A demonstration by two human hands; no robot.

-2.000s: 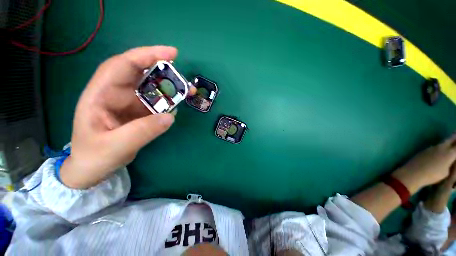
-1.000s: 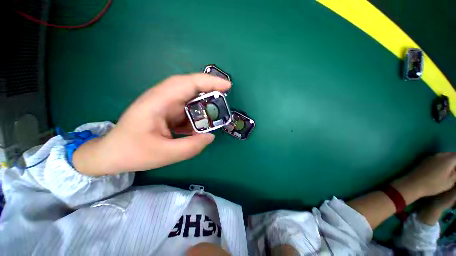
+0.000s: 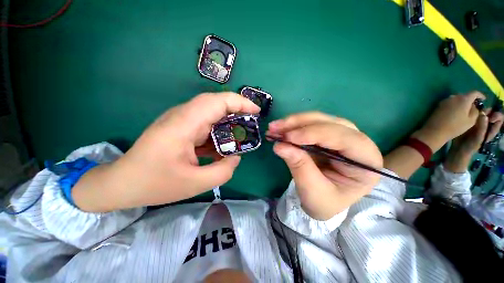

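Observation:
My left hand [image 3: 171, 149] holds a watch housing [image 3: 237, 134] by its edges between thumb and fingers, open inside facing up, with a silver rim, a greenish round part and a white patch. My right hand [image 3: 331, 157] holds slim black tweezers [image 3: 348, 161] like a pen; their tip is near the fingertips, just right of the housing, and does not visibly touch it. A second watch unit [image 3: 257, 99] lies on the mat just behind the held one, partly hidden by my left fingers. A third unit [image 3: 217, 58] lies farther back on the mat.
The green mat [image 3: 138, 61] carries a yellow line [image 3: 464, 47] at far right, with small watch units [image 3: 448, 52] near it. A red wire [image 3: 41, 23] is at top left. At right a neighbour's hands [image 3: 456, 121], one wrist with a red strap [image 3: 420, 151], hold small parts. Dark hair shows lower right.
My right hand has come into view with the tweezers, beside the housing. My left hand still holds the housing, now slightly lower. The unit behind it is more exposed. The neighbour's hands appear higher in view.

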